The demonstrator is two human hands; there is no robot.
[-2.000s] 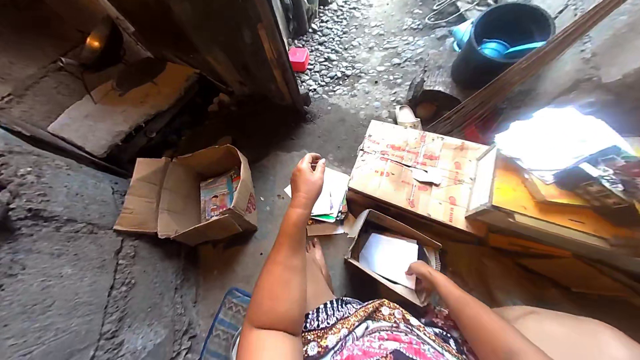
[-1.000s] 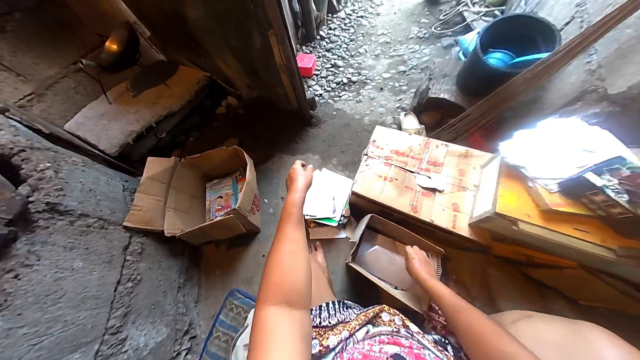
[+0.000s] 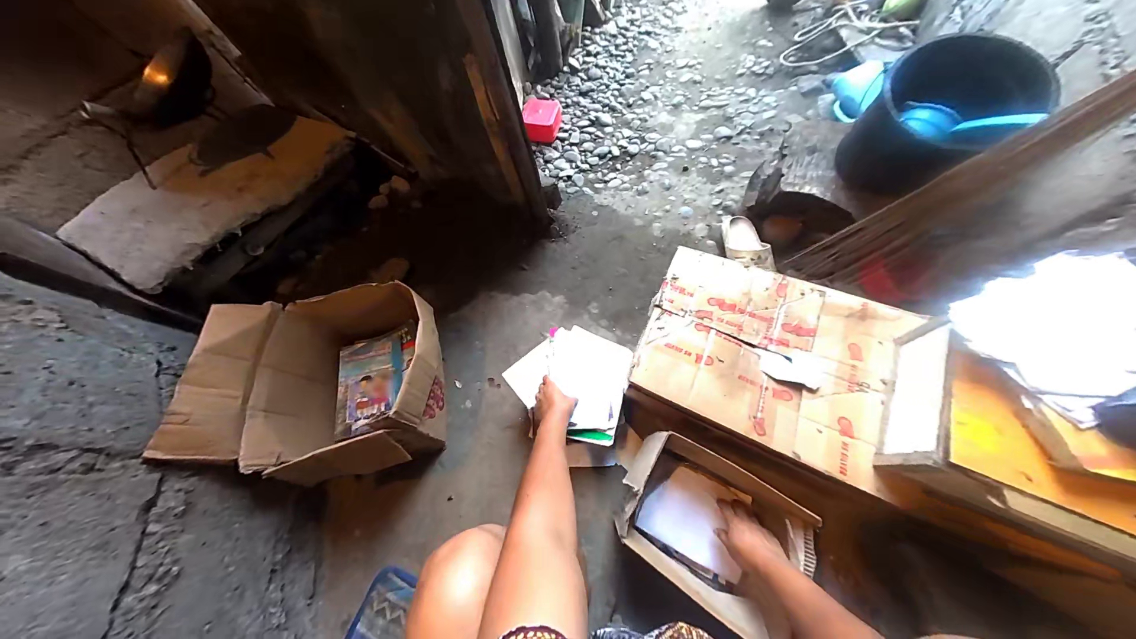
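Note:
My left hand rests on the left edge of a loose stack of white papers, which lies on the floor with a green sheet showing beneath; whether its fingers grip a sheet is unclear. My right hand reaches into an open cardboard box, its fingers touching a pale sheet or booklet that lies inside. Its grip cannot be made out. Left of the papers, another open cardboard box holds illustrated books.
A flattened printed carton covers a low surface at right, beside a yellow-orange board bearing papers. A slipper, a black tub and a red container lie farther off. A wooden post stands behind.
My left hand, raised above the papers' left side before, is now down on the stack. My right hand has moved from the small box's right rim into its inside.

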